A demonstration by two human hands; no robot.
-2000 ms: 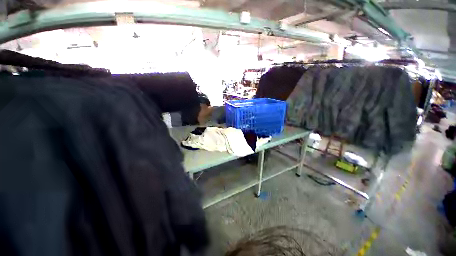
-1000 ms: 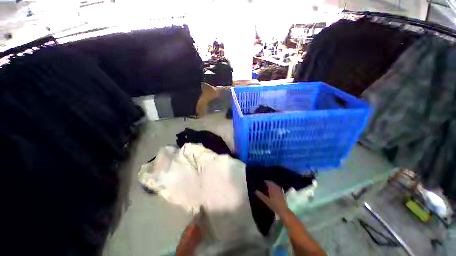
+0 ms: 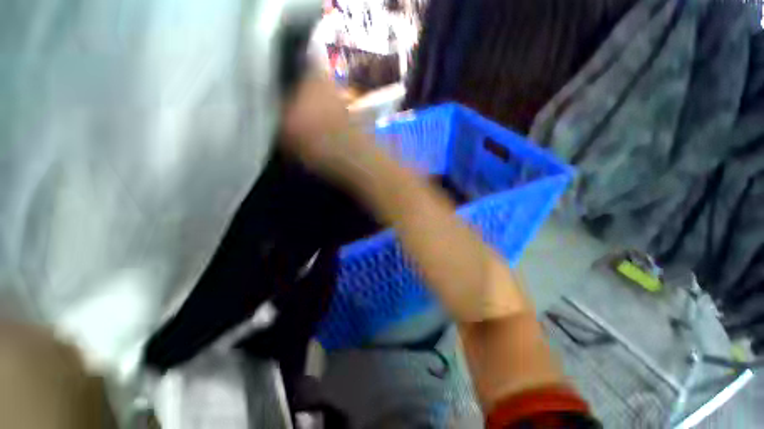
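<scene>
A white garment (image 3: pixel 142 167) with black parts (image 3: pixel 260 226) is held up close to my face and fills the left side, badly blurred. My right hand (image 3: pixel 312 117) is raised at the garment's upper right edge and looks closed on it; the fingers are blurred. A blurred brown shape at the lower left edge may be my left hand or forearm (image 3: pixel 46 377); its fingers do not show. The blue plastic basket (image 3: pixel 394 289) stands behind my right forearm, with something dark inside.
Dark and grey hanging garments (image 3: pixel 662 134) fill the upper right. Beyond the basket, a metal rail (image 3: pixel 624 343) and a yellow-green item (image 3: pixel 638 275) are low on the right, above grey floor (image 3: pixel 553 243). A dark hook shape (image 3: pixel 437 360) shows below the basket.
The white and black cloth, which lay on the table under both hands, is now lifted up to the left. My right hand has risen with it. The view has shifted and tilted.
</scene>
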